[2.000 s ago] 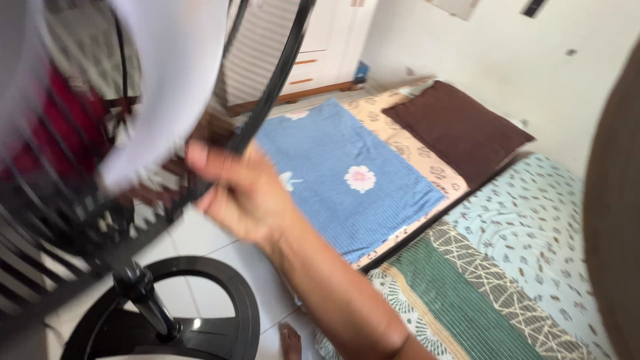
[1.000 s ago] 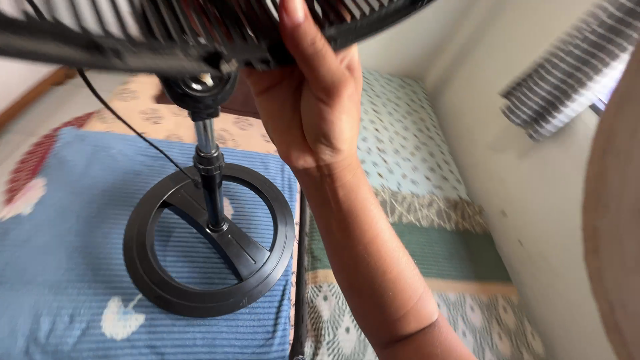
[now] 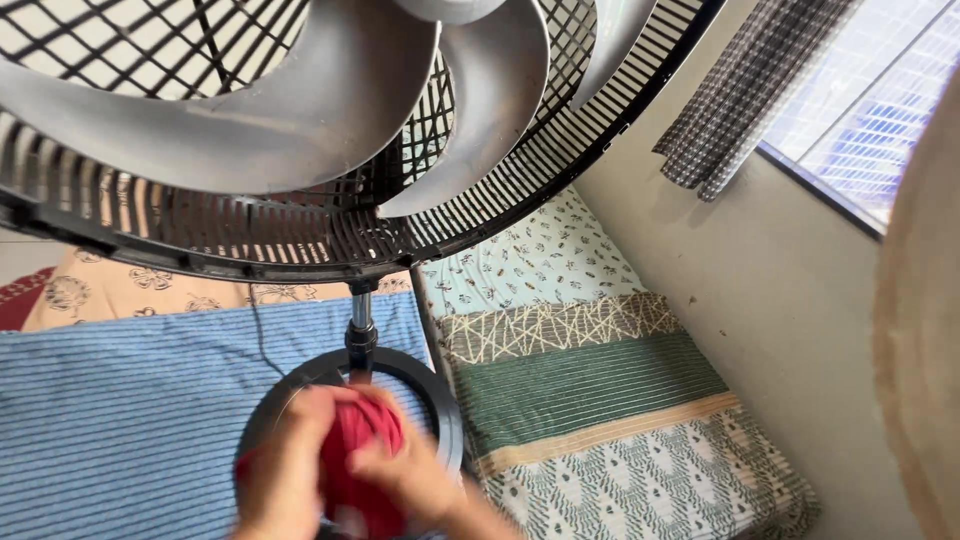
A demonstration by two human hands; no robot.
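A bunched red cloth [image 3: 360, 450] is gripped between my left hand [image 3: 289, 457] and my right hand [image 3: 412, 469], both blurred, low in the head view. Above them looms a pedestal fan with its front grille off: grey curved blades [image 3: 300, 127] show inside the black rear grille [image 3: 517, 172]. Dust marks the blades. Below the grille, the fan's pole [image 3: 361, 322] runs down to a round black base [image 3: 442, 405], partly hidden by my hands and the cloth.
The base stands on a blue striped blanket [image 3: 135, 405] over a bed. A second bed with a green patterned cover [image 3: 592, 382] lies along the wall [image 3: 787, 322] at right. A dark curtain [image 3: 750, 97] hangs by a window [image 3: 862, 127]. A blurred tan edge [image 3: 922, 337] fills the far right.
My hand has left the fan's rim, where it was one second ago, and both hands now hold the red cloth below the grille. The view has shifted toward the fan's blades.
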